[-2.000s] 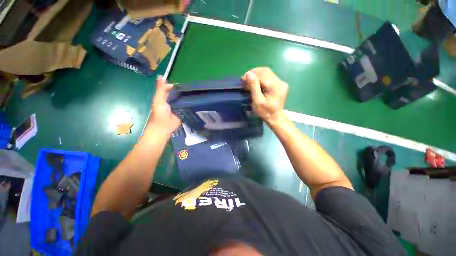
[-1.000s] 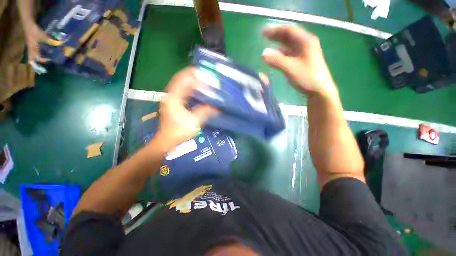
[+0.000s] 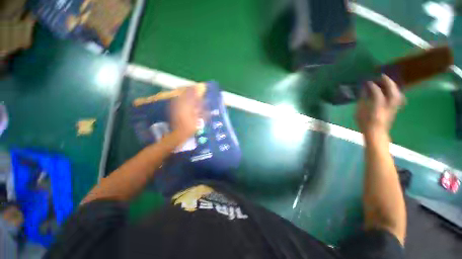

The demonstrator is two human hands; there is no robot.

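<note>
My left hand [image 3: 185, 114], blurred, lies over the upper part of the flat navy carton blanks [image 3: 215, 144] in front of my body; whether its fingers grip one is unclear. A tan edge shows along the top of the blanks. My right hand [image 3: 380, 103] is stretched out over the belt, its fingers on the near edge of a dark retail carton with a brown flap [image 3: 423, 66]. That carton is blurred. Another dark carton [image 3: 326, 23] stands on the belt beyond it, also blurred.
The green belt [image 3: 202, 43] has white edge lines. A navy and tan carton bundle [image 3: 76, 17] is at upper left. A blue bin [image 3: 43, 157] with grey pieces is at lower left, a tan scrap [image 3: 86, 126] above it. A small red item [image 3: 449, 181] is at right.
The carton held above the blanks is gone from there. My left hand has come down onto the blanks. My right hand has moved right, onto a carton over the belt. The view has shifted.
</note>
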